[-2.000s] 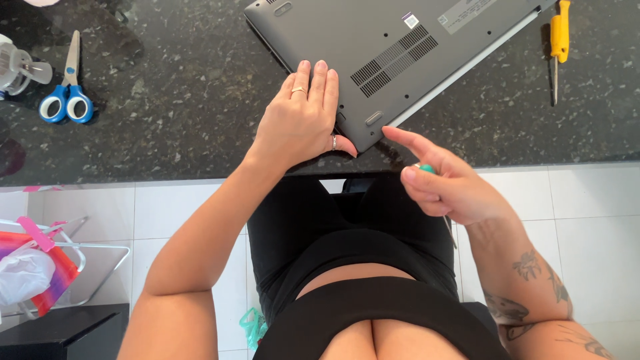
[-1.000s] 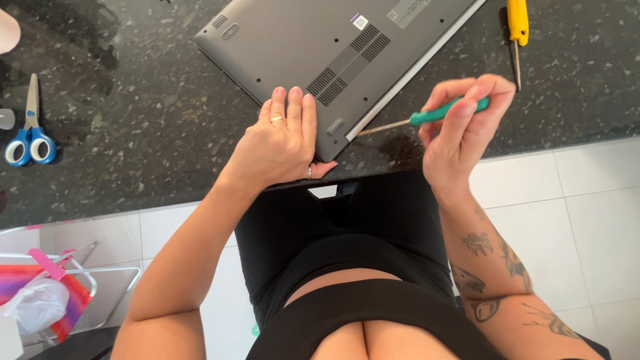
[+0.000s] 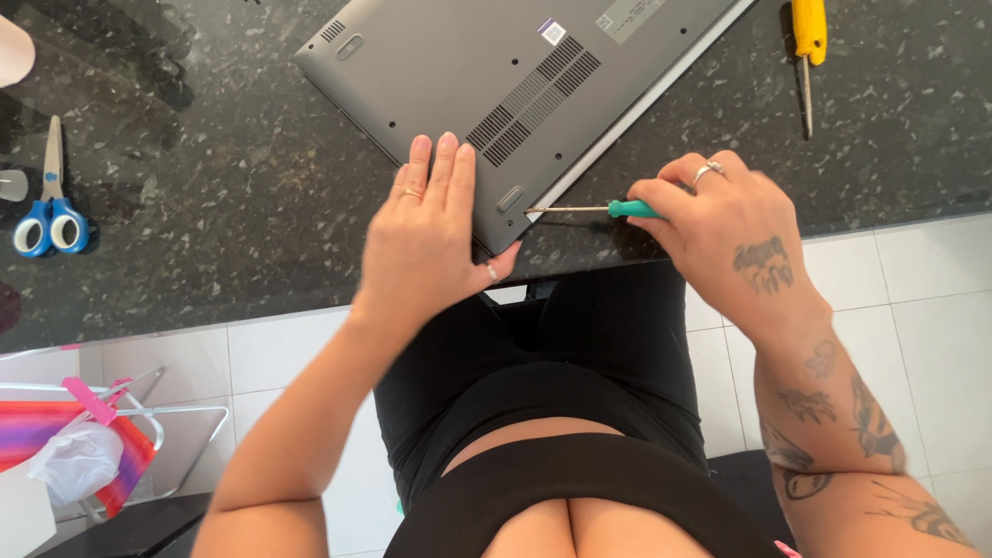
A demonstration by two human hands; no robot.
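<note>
A gray laptop (image 3: 457,70) lies upside down and slanted on the dark stone countertop, its underside with vents and screw holes facing up. My left hand (image 3: 426,225) rests on its near corner, fingers on the underside and thumb at the corner's edge. My right hand (image 3: 721,225) holds a small screwdriver with a green handle (image 3: 632,208). The screwdriver's tip meets the laptop's side edge near that corner, where a light strip shows along the side.
Blue-handled scissors (image 3: 52,201) lie on the countertop (image 3: 232,209) at the left. A yellow-handled screwdriver (image 3: 808,39) lies at the upper right. A folding chair (image 3: 132,457) with a white plastic bag (image 3: 77,461) stands at the lower left, below the counter.
Two seconds ago my right hand pointed a finger at the laptop's corner, the green screwdriver in its palm. Since then the screwdriver's shaft has come to the laptop's edge. My left hand stays at the corner.
</note>
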